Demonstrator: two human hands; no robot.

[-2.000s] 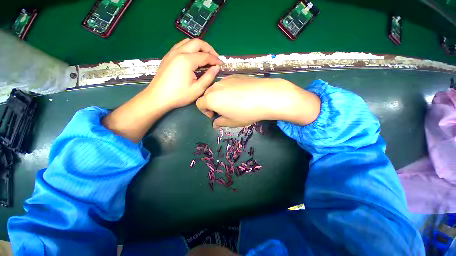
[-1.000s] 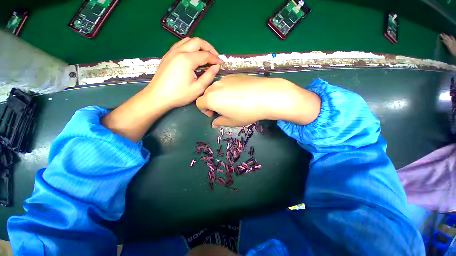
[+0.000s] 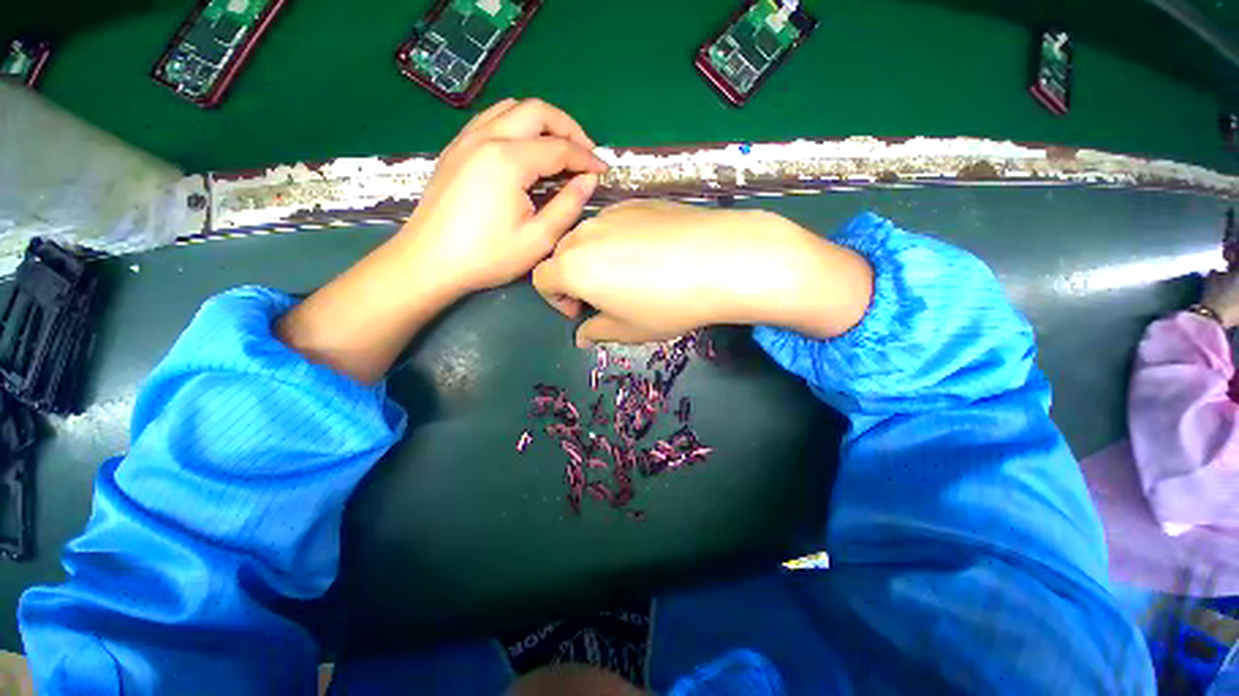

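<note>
A loose pile of tiny dark red side keys (image 3: 625,442) lies on the dark green bench top (image 3: 449,544) in front of me. My left hand (image 3: 496,204) rests by the edge strip, thumb and forefinger curved with a gap between them; no part shows in it. My right hand (image 3: 679,272) lies across, back upward, just above the pile's far end, its fingers curled down beside my left wrist. Its fingertips are mostly hidden, so I cannot tell if it holds a side key.
Phone housings with green boards (image 3: 469,48) lie spaced along the green belt (image 3: 612,82), beyond the peeling edge strip (image 3: 842,161). Black plastic frames (image 3: 48,326) are heaped at left, near a whitish wrapped post (image 3: 82,170). A person's pink sleeve (image 3: 1182,422) is at the right.
The phone housings have moved left along the belt. The pink-sleeved arm at the right has shifted. My two hands have stayed almost still, and the pile looks nearly the same.
</note>
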